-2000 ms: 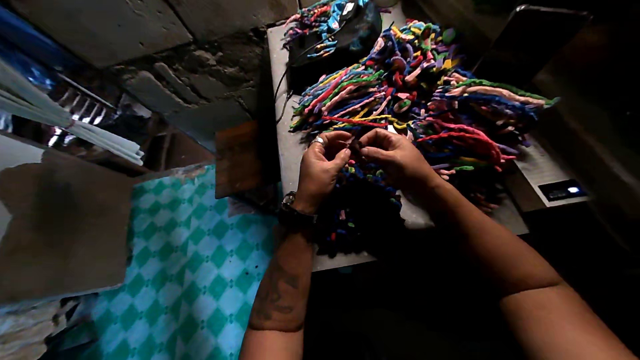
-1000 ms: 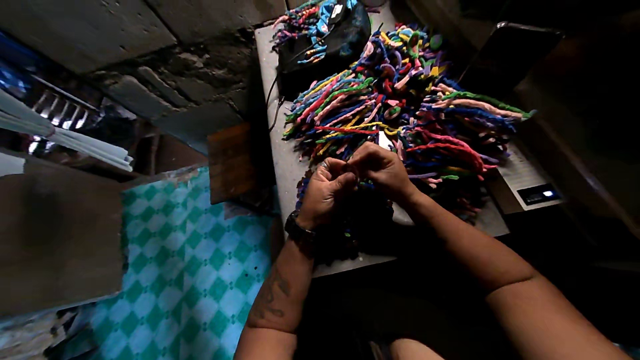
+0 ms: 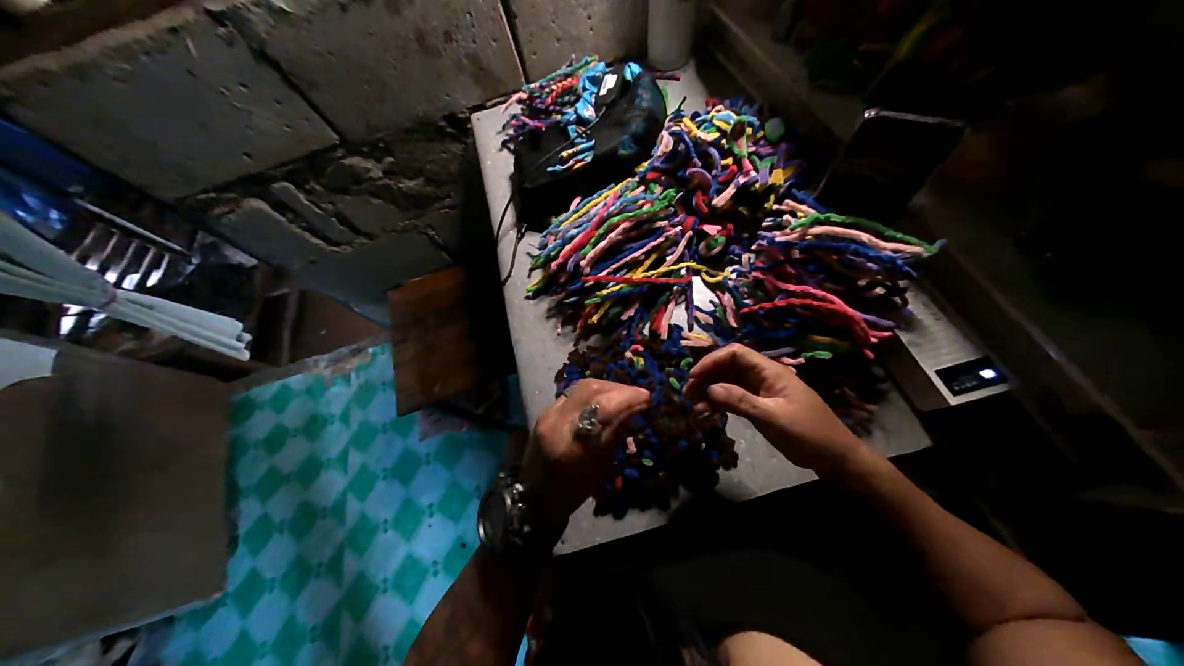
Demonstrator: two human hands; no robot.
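Note:
My left hand (image 3: 585, 435), with a ring and a wristwatch (image 3: 504, 513), is over a dark pile of short knotted yarn pieces (image 3: 666, 462) near the table's front edge. Its thumb and index finger are pinched near each other; whether something small is between them I cannot tell. My right hand (image 3: 763, 398) is just right of it, fingers curled, thumb near the index finger, contents too small to see. Beyond both hands lies a large heap of multicoloured yarn strands (image 3: 610, 231), with more strands (image 3: 832, 250) fanned to the right.
A black bag (image 3: 610, 139) with colourful cords lies at the table's (image 3: 498, 176) back left. A dark phone-like panel (image 3: 893, 157) leans at the right, above a device with a lit display (image 3: 971, 376). A wooden board (image 3: 432, 338) stands left of the table, beside a concrete block wall (image 3: 305, 120).
My hands have moved apart; one second ago their fingertips met. The dark yarn pile between them shows more now.

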